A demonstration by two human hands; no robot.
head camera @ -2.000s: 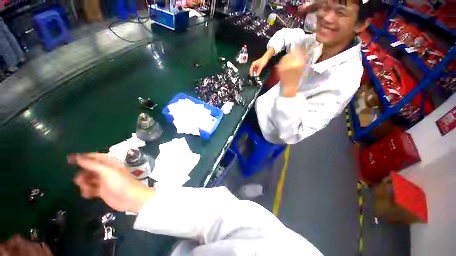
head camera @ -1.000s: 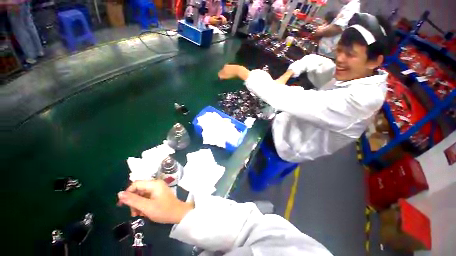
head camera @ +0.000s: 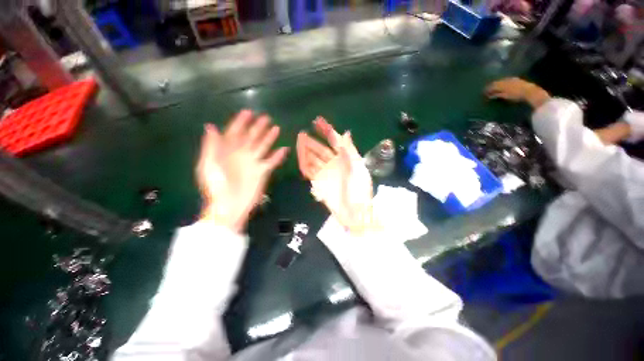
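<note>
My left hand (head camera: 239,169) is raised over the dark green bench (head camera: 176,282), blurred, with its fingers spread and nothing in it. My right hand (head camera: 335,169) is beside it, palm turned towards the left, fingers apart and empty. The two hands do not touch. Below and between my forearms lie small black square parts (head camera: 285,258) with silver metal fittings (head camera: 299,234). White wipes (head camera: 399,213) lie to the right of my right hand. A clear bottle (head camera: 381,156) with a metal top stands just behind that hand.
A blue tray (head camera: 462,201) of white wipes is at right, beside a pile of black and silver parts (head camera: 505,144). Another pile (head camera: 74,303) is at lower left. An orange-red tray (head camera: 49,116) is at far left. A person's white-sleeved arm (head camera: 579,134) reaches over the bench at right.
The view has swung left, so the blue tray and the other person now stand further right. My left hand has come up beside my right hand. My right hand's fingers have opened.
</note>
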